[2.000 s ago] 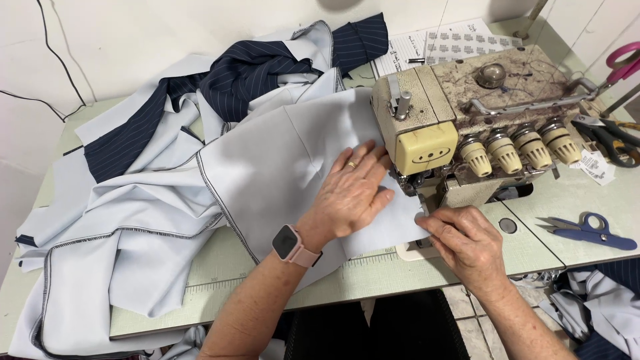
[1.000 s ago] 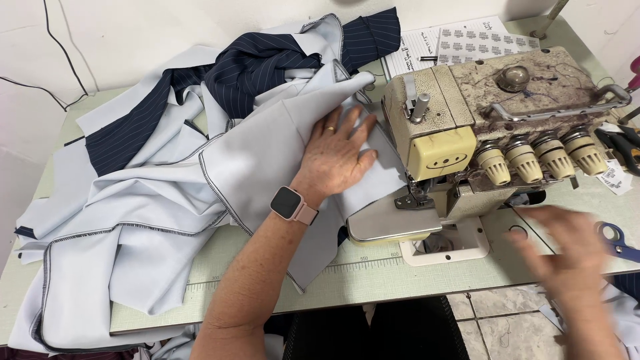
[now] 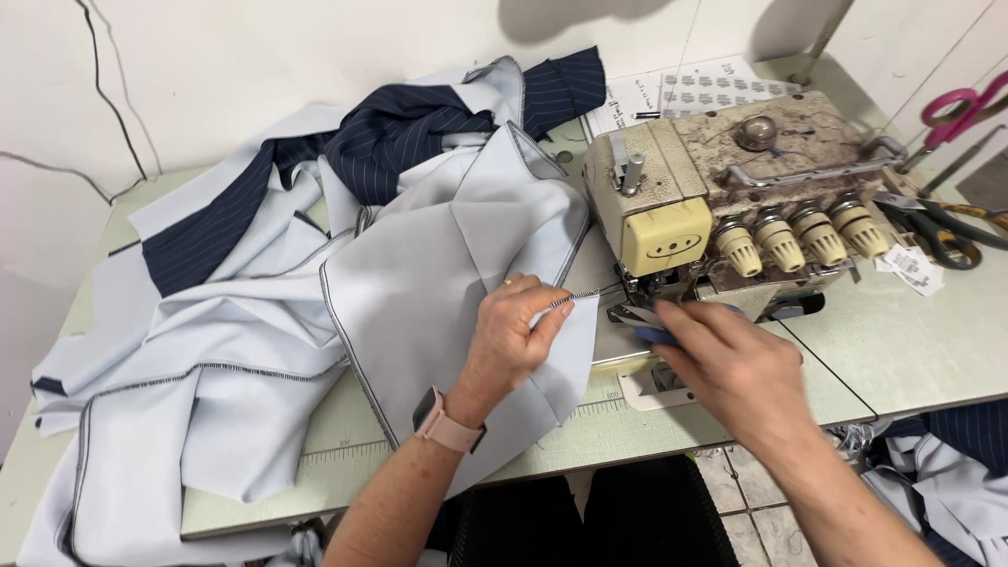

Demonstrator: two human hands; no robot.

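Note:
My left hand (image 3: 516, 335), with a watch on its wrist, pinches the overlocked edge of a light grey fabric panel (image 3: 409, 276) just left of the presser foot. Threads run from that edge to the overlock sewing machine (image 3: 756, 173). Blue-handled thread snips (image 3: 657, 335) are in my right hand (image 3: 728, 354), their blades beside the presser foot at the threads; my fingers partly hide them. More grey pieces with dark stitched edges (image 3: 236, 307) and navy pinstripe fabric (image 3: 213, 213) lie heaped at the left.
Black-handled scissors (image 3: 937, 228) and paper tags (image 3: 913, 268) lie right of the machine, below pink-handled scissors (image 3: 953, 114). Printed sheets (image 3: 709, 87) lie behind it. More fabric (image 3: 945, 472) hangs below the table's front edge at the lower right.
The blue snips, on the table at the right two seconds ago, are now in my right hand at the presser foot. My left hand has gone from lying flat on the fabric to pinching its edge.

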